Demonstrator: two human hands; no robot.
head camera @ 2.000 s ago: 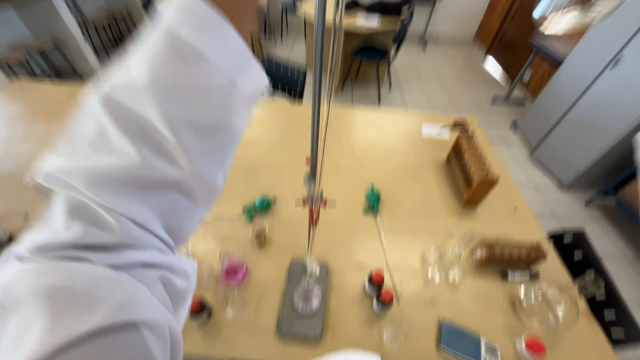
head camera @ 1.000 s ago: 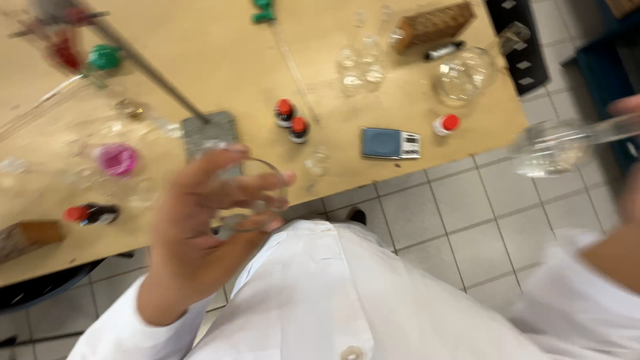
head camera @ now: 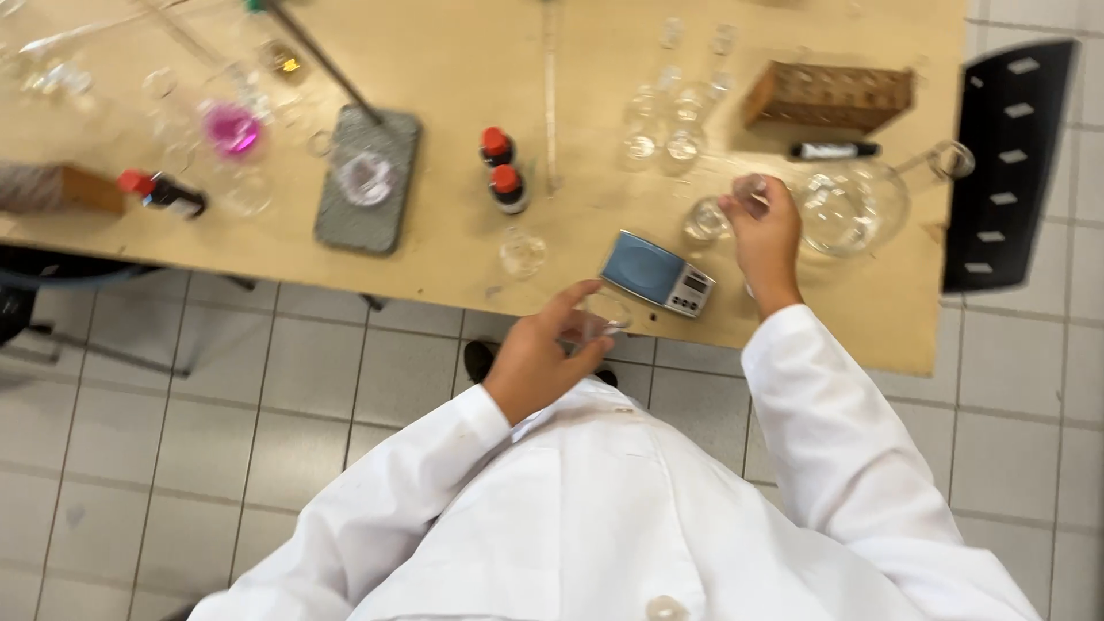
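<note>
My left hand [head camera: 548, 349] is at the table's front edge, its fingers curled around a small clear glass vessel [head camera: 606, 315]. To the right, my right hand [head camera: 766, 237] grips the neck of a glass flask [head camera: 709, 219], which is at or just over the table; contact cannot be told. Between the hands lies a pocket scale [head camera: 657, 272] with a blue pan and nothing on it. A round glass bowl [head camera: 849, 207] stands just right of my right hand. Left of the scale is a small clear glass vessel [head camera: 523, 254].
Two red-capped dark bottles [head camera: 496, 147] [head camera: 507, 188], volumetric flasks [head camera: 664, 129], a wooden rack [head camera: 828, 95] and a black marker [head camera: 835, 151] stand or lie behind. At left are a stand base [head camera: 368, 226] bearing a glass vessel, a vessel of pink liquid [head camera: 231, 129] and a tipped red-capped bottle [head camera: 164, 191].
My right hand has moved from beyond the table's right end to above the table beside the bowl, still with the flask. My left hand still holds its glass vessel. The view has shifted.
</note>
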